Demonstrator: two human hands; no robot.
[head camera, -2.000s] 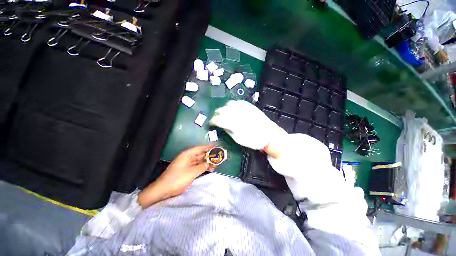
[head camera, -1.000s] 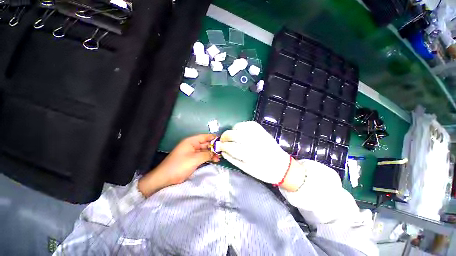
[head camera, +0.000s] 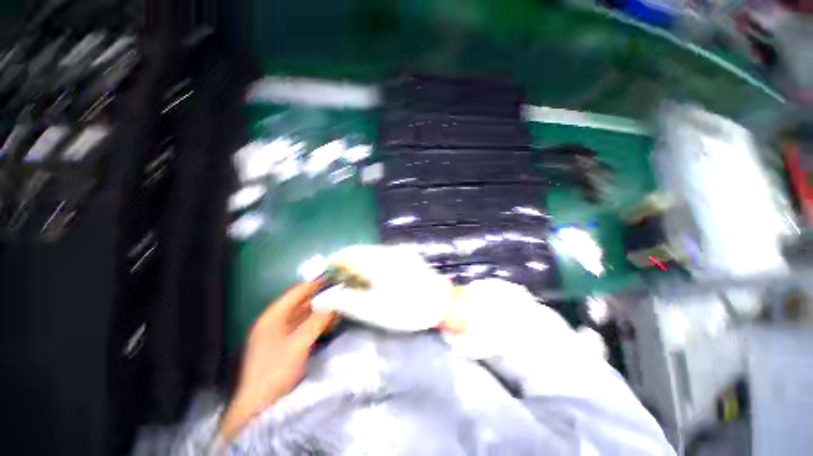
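The frame is badly blurred. My bare left hand (head camera: 278, 343) is at the lower centre-left, its fingertips meeting the fingers of my gloved right hand (head camera: 388, 287). The round metal unit is not clearly seen; a small dark and yellowish blur (head camera: 349, 274) shows at the meeting fingers. I cannot tell which hand holds it. White pads (head camera: 283, 158) lie on the green mat beyond my hands, and one white patch (head camera: 312, 267) is just beside my fingertips. The black blister tray (head camera: 459, 174) lies beyond and right of my right hand.
Black foam trays (head camera: 62, 329) with blurred clipped units fill the left side. Right of the blister tray are a dark pile of binder clips (head camera: 579, 169), a white slip (head camera: 579, 249) and a black box (head camera: 649, 236) with a red light. Plastic-wrapped white trays (head camera: 726, 196) stand far right.
The camera view has turned and blurred, shifting the trays and pads. The hands remain together at the fingertips; the round unit, clear two seconds ago, is no longer distinct.
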